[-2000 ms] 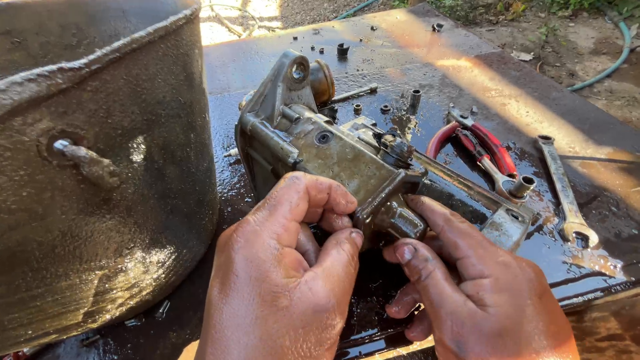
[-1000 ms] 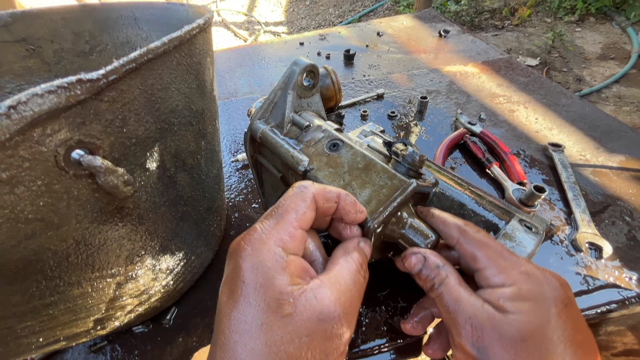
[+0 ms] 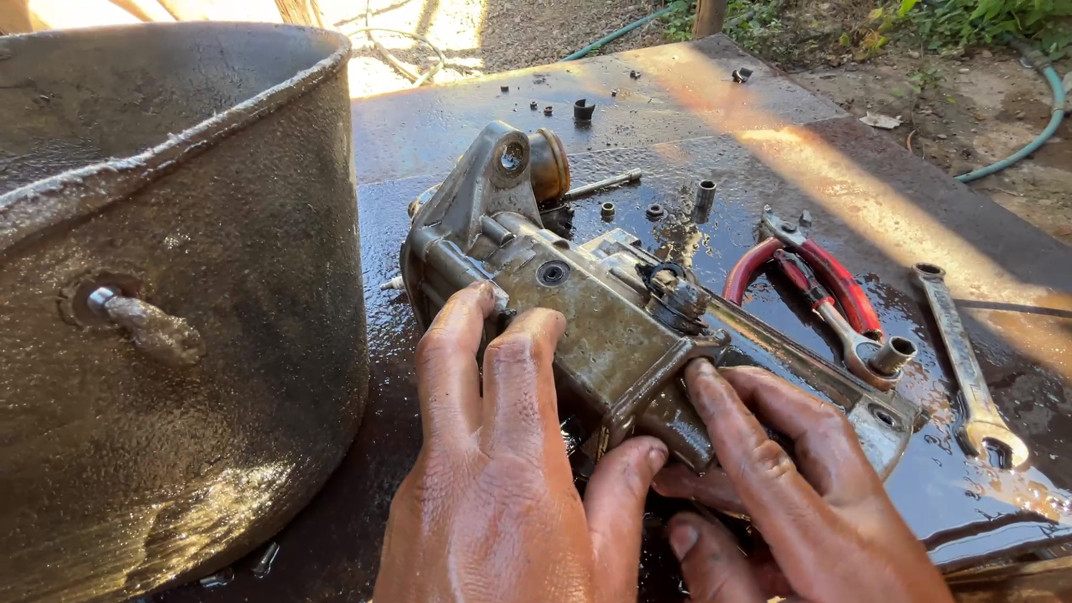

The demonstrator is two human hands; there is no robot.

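An oily cast-metal housing (image 3: 578, 310) with a mounting lug lies at an angle on the wet table. My left hand (image 3: 511, 469) rests over its near side, two fingertips on the casting and the thumb by the lower edge of the end cover. My right hand (image 3: 787, 486) grips that cover (image 3: 678, 419) at the housing's near end, its index finger against the flange. Some fingers of the right hand are hidden beneath the part. A long metal rail or bracket (image 3: 779, 360) runs along the housing's right side.
A large, dirty metal pot (image 3: 184, 335) stands at the left. Red-handled pliers (image 3: 837, 276), a ratchet (image 3: 846, 335) with a socket and a combination wrench (image 3: 963, 368) lie at the right. Sockets (image 3: 705, 195) and small black fragments (image 3: 583, 109) are scattered beyond the housing.
My left hand has shifted from pinching near the end cover to lying over the housing with its fingers spread. My right hand remains at the cover.
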